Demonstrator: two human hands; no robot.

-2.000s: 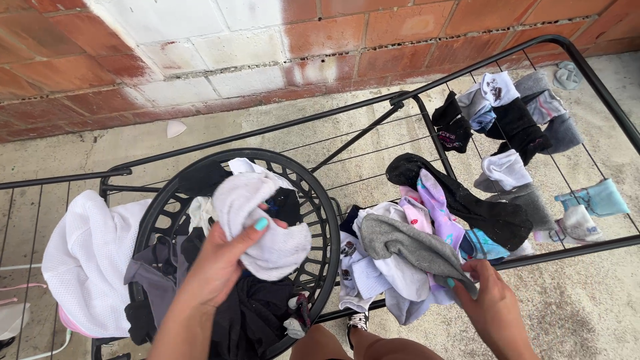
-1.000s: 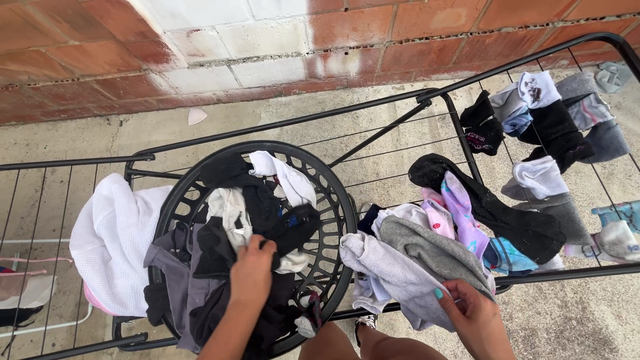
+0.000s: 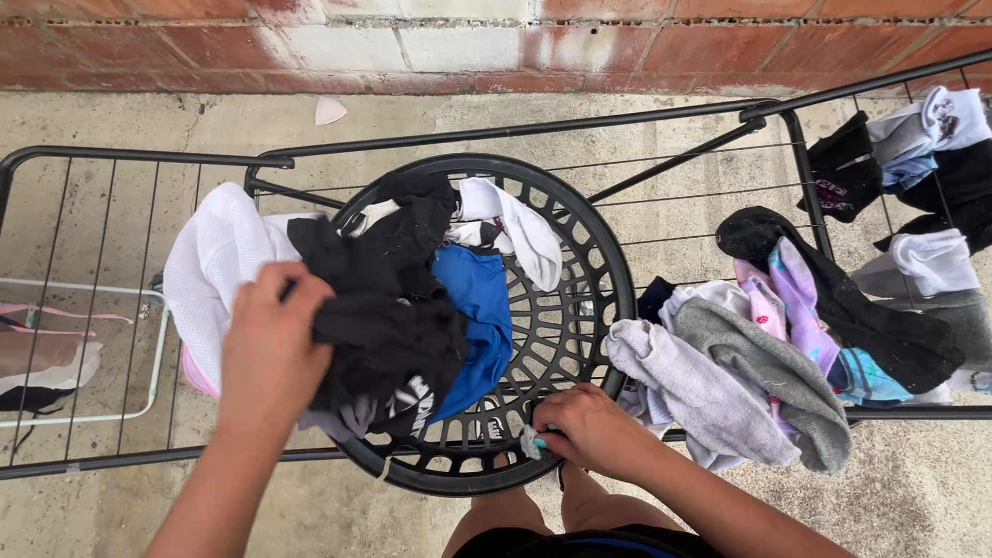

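A round black plastic laundry basket rests on a black drying rack. My left hand grips black clothing over the basket's left side. At the near right rim, my right hand pinches a small grey fabric item. Blue fabric and a white sock lie inside the basket. Just right of it, a heap of loose socks holds a light grey sock, a dark grey sock and a long black sock. A white mesh cloth lies at the basket's left.
The drying rack's frame spans the view, with more socks hanging over its wires at right. A brick wall runs behind. Below the left wing is a pale metal frame with garments. A pale triangular piece lies on the concrete.
The light grey sock, in my left hand two seconds ago, now lies on the heap. My left hand has lifted black clothes leftward, baring blue fabric. My right hand has moved from the heap to the basket rim.
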